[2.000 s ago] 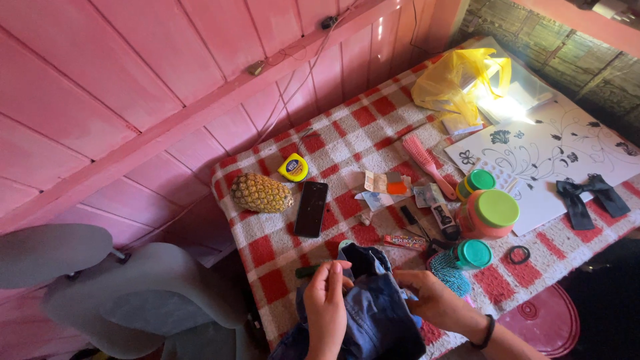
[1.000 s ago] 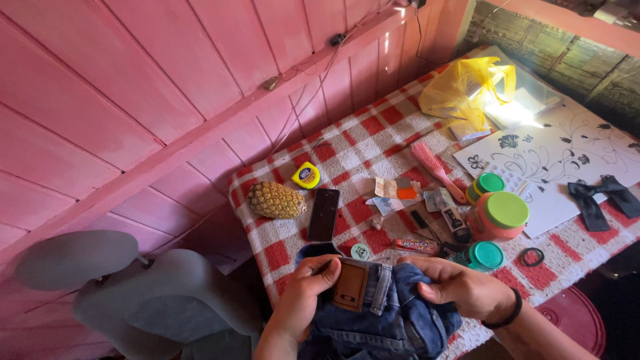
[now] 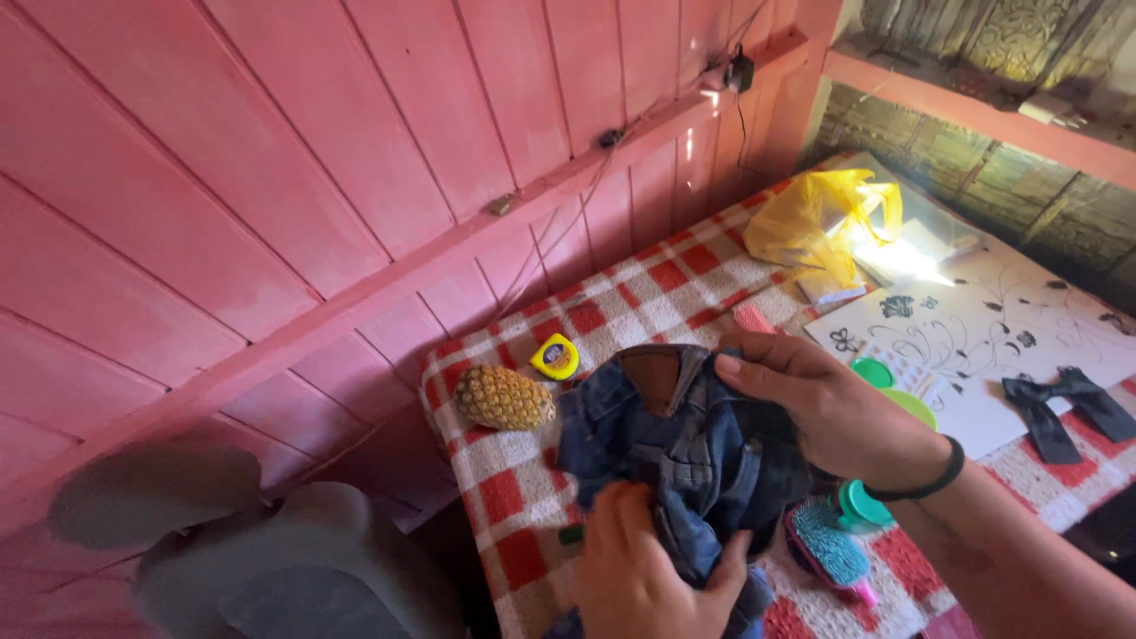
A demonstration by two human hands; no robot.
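A bunched pair of blue denim jeans (image 3: 701,466) with a brown waistband patch is held up over the near part of the table. My right hand (image 3: 812,399), with a black band at the wrist, grips the waistband between thumb and fingers. Lower down, my left hand (image 3: 652,568) is around the cloth, with its thumb and fingers on either side of a fold. Left of the jeans lie a pineapple (image 3: 504,398) and a yellow tape measure (image 3: 556,357). A teal bristled brush (image 3: 828,543) lies below my right wrist.
The table wears a red-and-white checked cloth (image 3: 595,315). Toward the back are a yellow plastic bag (image 3: 808,222) and a white patterned board (image 3: 967,328), with a black bow (image 3: 1056,408) on it. A teal-lidded container (image 3: 863,506) stands near my right wrist. A grey chair (image 3: 302,559) is at the left.
The jeans have been raised and turned, now covering the phone that showed earlier. My left hand has left the waistband near the patch and is lower on the cloth.
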